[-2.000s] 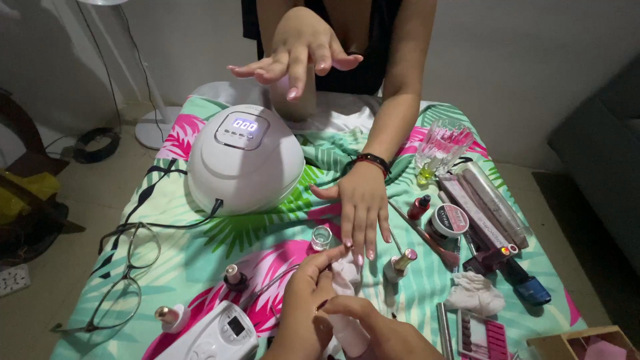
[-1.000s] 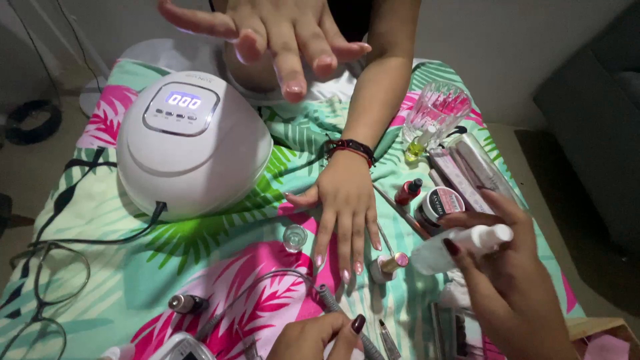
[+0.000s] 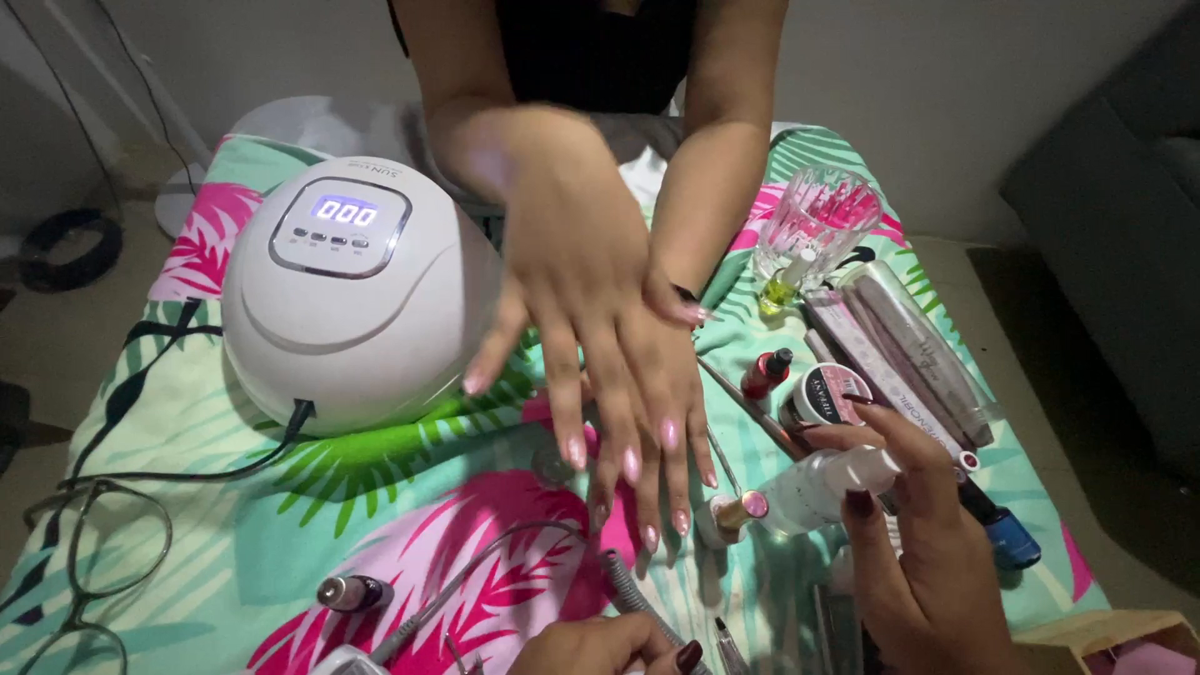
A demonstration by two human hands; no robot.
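My right hand (image 3: 923,553), at the lower right, grips a clear plastic bottle (image 3: 808,495) with a white cap; the bottle lies tilted between thumb and fingers. At the bottom edge, my left hand (image 3: 609,647) is partly cut off, its fingers bent; a bit of white shows beneath, and whether it is held is unclear. Another person's hand (image 3: 586,272) is spread above their other hand (image 3: 661,375), both with glossy pink nails. Beside their fingertips stands a nail polish bottle (image 3: 727,518) with a pinkish cap. A grey coiled cord (image 3: 637,591) runs near my left hand.
A white nail lamp (image 3: 361,309) stands left on the patterned cloth (image 3: 375,525). Eyeglasses (image 3: 117,562) and a dark-capped bottle (image 3: 354,593) are lower left. Right are a glass (image 3: 820,220), a red polish bottle (image 3: 767,373), a round jar (image 3: 825,398), plastic packets (image 3: 914,347) and a blue bottle (image 3: 1011,539).
My hands, earlier together at the other person's fingertips with white material, are now apart. The other person's raised hand has come down over their resting hand.
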